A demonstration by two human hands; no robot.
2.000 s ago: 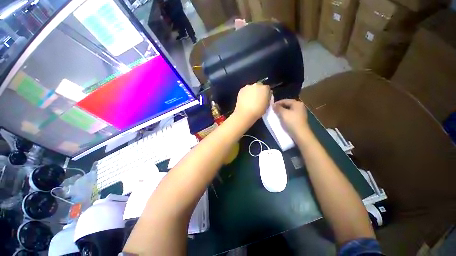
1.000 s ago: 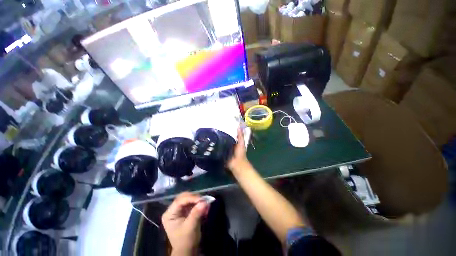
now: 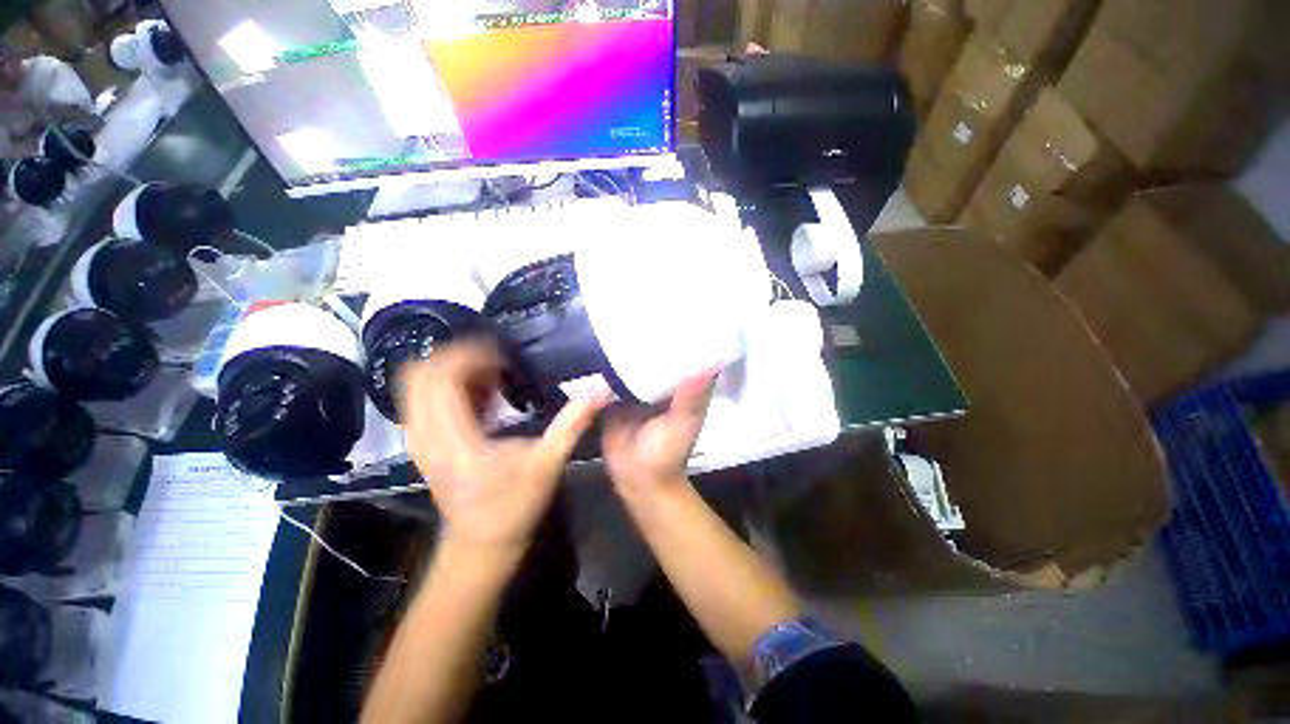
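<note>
A dome camera (image 3: 665, 304) with a white housing and glossy black ball lies tilted on its side at the bench's front, ball towards the left. My right hand (image 3: 662, 436) holds the lower edge of its housing. My left hand (image 3: 488, 460) is blurred, thumb and fingers spread at the underside of the black ball; a small pale piece shows by the thumb tip, and whether it is gripped is unclear. Two more dome cameras, one in the middle (image 3: 410, 340) and one at the left (image 3: 290, 393), stand beside it, black balls facing me.
Behind are a keyboard (image 3: 371, 255) and monitor (image 3: 566, 92). A black label printer (image 3: 804, 125) with a curled white strip (image 3: 826, 262) stands right. Rows of cameras (image 3: 96, 354) and a printed sheet (image 3: 195, 587) lie left. Brown cartons (image 3: 1054, 170) and a blue crate (image 3: 1234, 509) are at right.
The right-hand camera has been tipped onto its side, showing its white housing. My left hand has moved up from below the bench edge to its ball. My right hand has shifted under the housing.
</note>
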